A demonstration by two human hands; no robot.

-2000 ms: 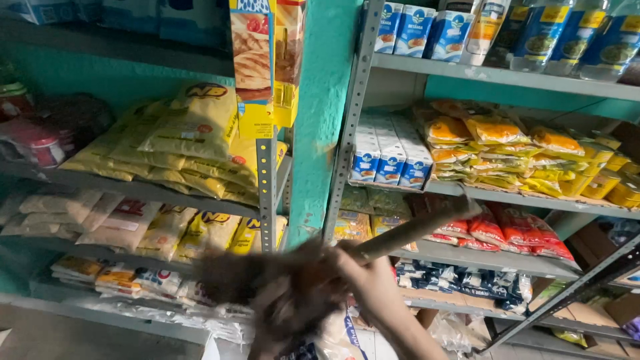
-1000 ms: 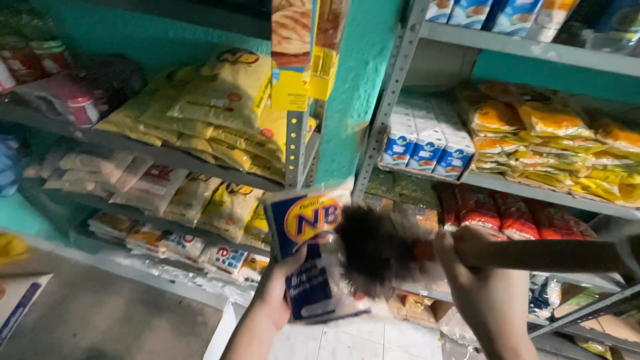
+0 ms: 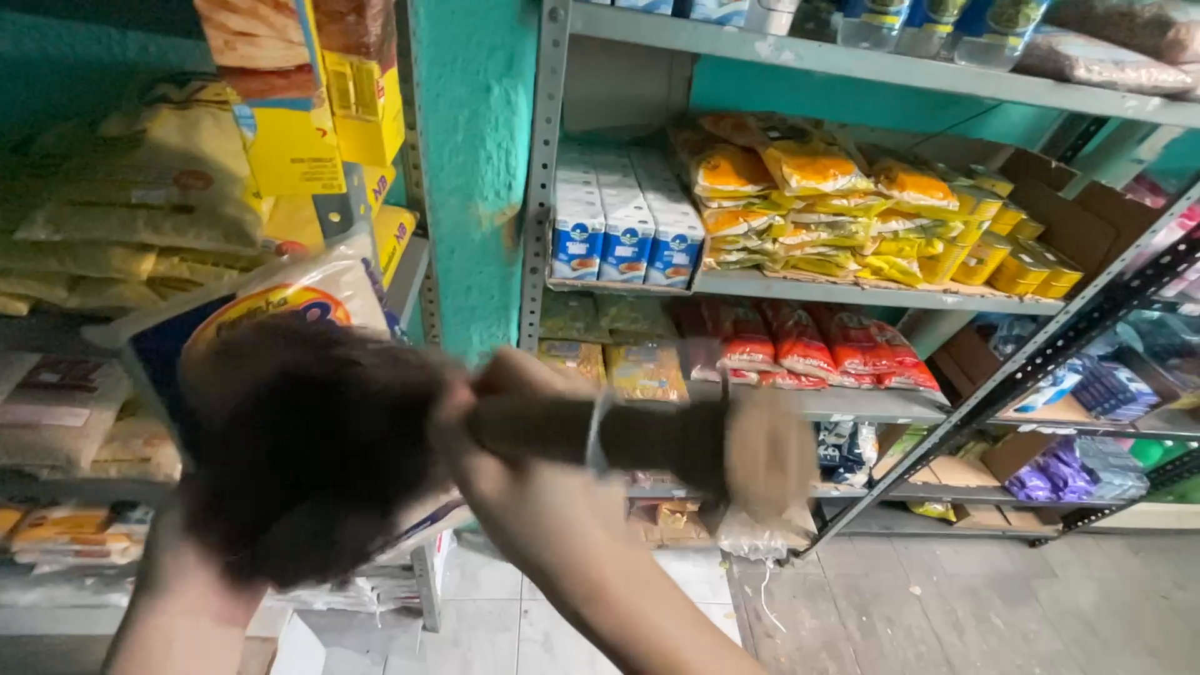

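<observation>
A duster with a dark, bushy head (image 3: 319, 450) crosses the lower middle of the head view, its stick handle pointing right. My right hand (image 3: 516, 441) is closed around the handle just behind the head. A plastic bag of flour (image 3: 272, 300), blue and white with writing, is tilted behind the duster head. My left hand (image 3: 216, 553) is at the bag's lower side; its fingers are hidden behind the blurred bristles, though it held the bag a second ago.
Left shelves hold yellow bags (image 3: 141, 202) and upright boxes (image 3: 281, 103). Across a teal pillar (image 3: 473, 178), a metal rack (image 3: 872, 80) carries white-blue cartons (image 3: 626, 220), yellow packets (image 3: 816, 173) and red bags (image 3: 797, 342). A slanted dark post (image 3: 1012, 366) stands at right, above floor tiles (image 3: 919, 600).
Between the two earlier frames, the flour bag came into my left hand. Since then the bag and duster head have come nearer the camera, and the view has shifted right.
</observation>
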